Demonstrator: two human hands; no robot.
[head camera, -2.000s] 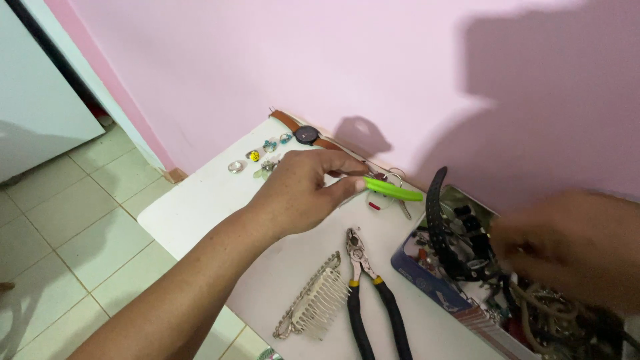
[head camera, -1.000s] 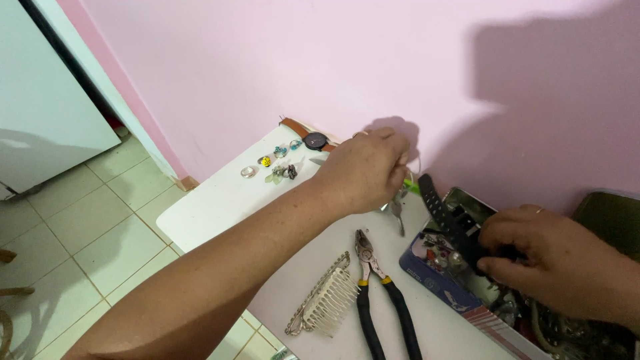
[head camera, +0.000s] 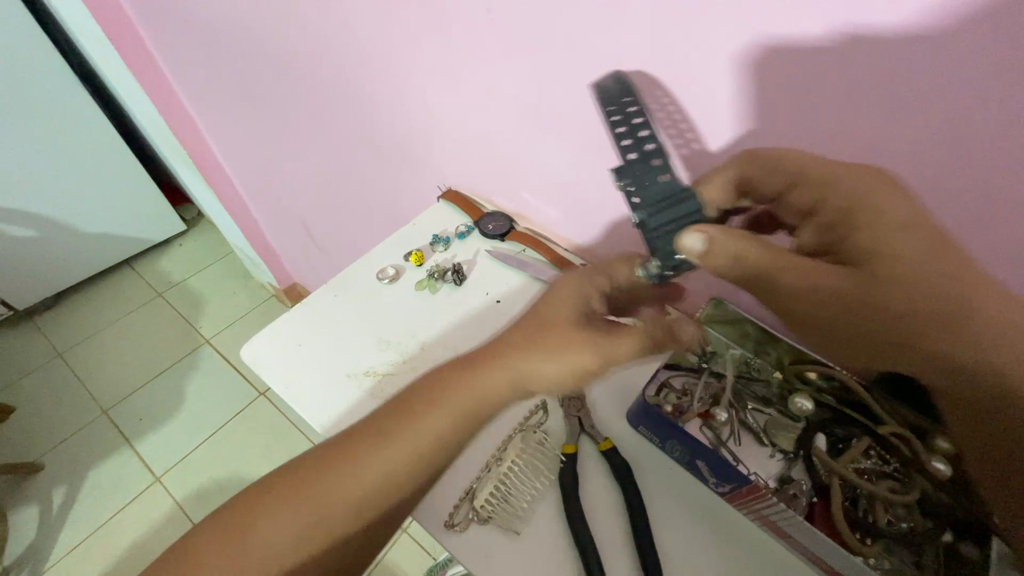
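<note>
A black perforated watch strap with its case (head camera: 660, 200) is pinched between the thumb and fingers of my right hand (head camera: 808, 232), above the tin. My left hand (head camera: 608, 320) is at the lower end of the watch, blurred; whether it grips the watch I cannot tell. Below the hands, a tin box (head camera: 688, 456) holds tangled jewellery, cords and pearl-like beads. Pliers with black handles (head camera: 596, 480) lie beside a clear hair comb (head camera: 516, 480). Farther back are a wristwatch with a brown strap (head camera: 496, 225) and a pointed blade (head camera: 520, 264), partly hidden by my left hand.
Several rings, among them a silver ring (head camera: 388, 274) and a yellow one (head camera: 415, 257), lie on the white tabletop (head camera: 344, 360) near a green-stoned piece (head camera: 432, 278). A pink wall (head camera: 400, 96) borders the table's back. Tiled floor (head camera: 184, 368) shows at left.
My right hand has lifted the black watch up from the tin. The green-handled item that was at my left hand is no longer visible, and that hand is now by the watch.
</note>
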